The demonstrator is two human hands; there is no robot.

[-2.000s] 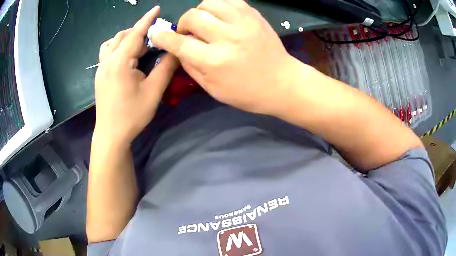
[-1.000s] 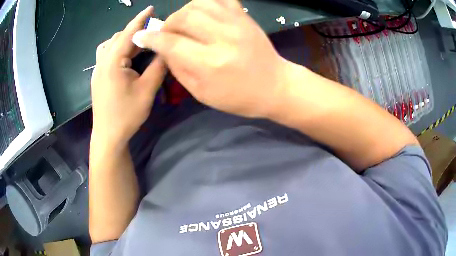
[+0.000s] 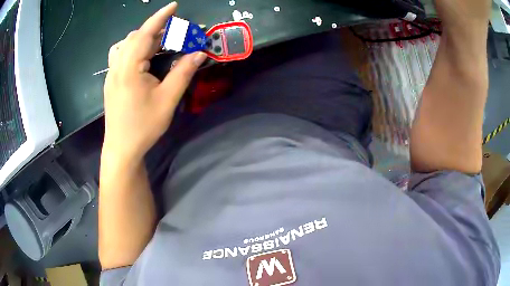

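Note:
My left hand [image 3: 140, 89] holds a red thermometer shell [image 3: 235, 41] between thumb and fingers above the bench's front edge. The shell's inside shows a rectangular display window and dark round buttons. A blue circuit board [image 3: 193, 40] extends out of its narrow end toward my fingers, with a white rectangular display module [image 3: 176, 34] on it. A thin metal probe [image 3: 101, 72] sticks out to the left behind my hand. My right hand is out of the picture past the top right edge; only the forearm and wrist show.
Small white parts [image 3: 239, 15] lie on the green mat [image 3: 112, 17]. A slotted tray [image 3: 31, 84] is at left, a grey stool [image 3: 47, 209] at lower left. Clear plastic trays [image 3: 394, 84] with red ends and a black cord are at right, below the bench edge.
My right hand has left the display and board and moved away to the upper right, out of view. The red shell and blue board are now uncovered. My left hand stays nearly in place.

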